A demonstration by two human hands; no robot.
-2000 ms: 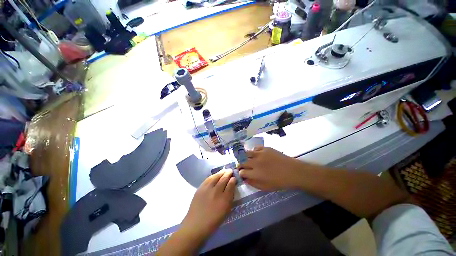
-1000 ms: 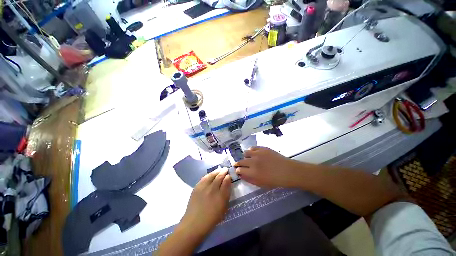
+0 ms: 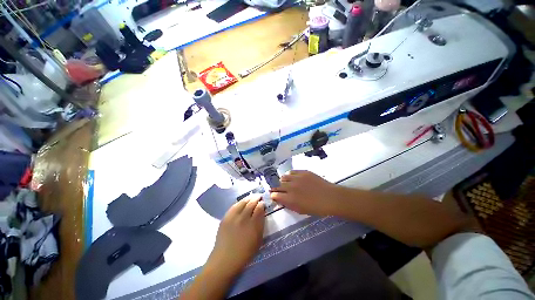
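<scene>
A curved grey fabric panel (image 3: 216,199) lies under the needle area of the white sewing machine (image 3: 328,111). My left hand (image 3: 241,225) presses on its front part with the fingertips. My right hand (image 3: 302,192) lies just right of the presser foot, fingertips close to those of my left hand. A short dark strip (image 3: 245,195) shows just beyond my left fingertips. The needle point and the fabric between my fingers are mostly hidden by the hands and the machine head.
Left of the needle lie an upper stack of dark panels (image 3: 153,196) and a lower pile (image 3: 94,261) with a dark slot. A white slip (image 3: 176,146) is behind. Red-handled snips (image 3: 420,136) and coloured rings (image 3: 474,130) lie right. A red packet (image 3: 216,78) is behind the machine.
The view has shifted slightly, so the machine appears farther left. Both hands stay on the panel by the presser foot, with little visible movement of the fabric.
</scene>
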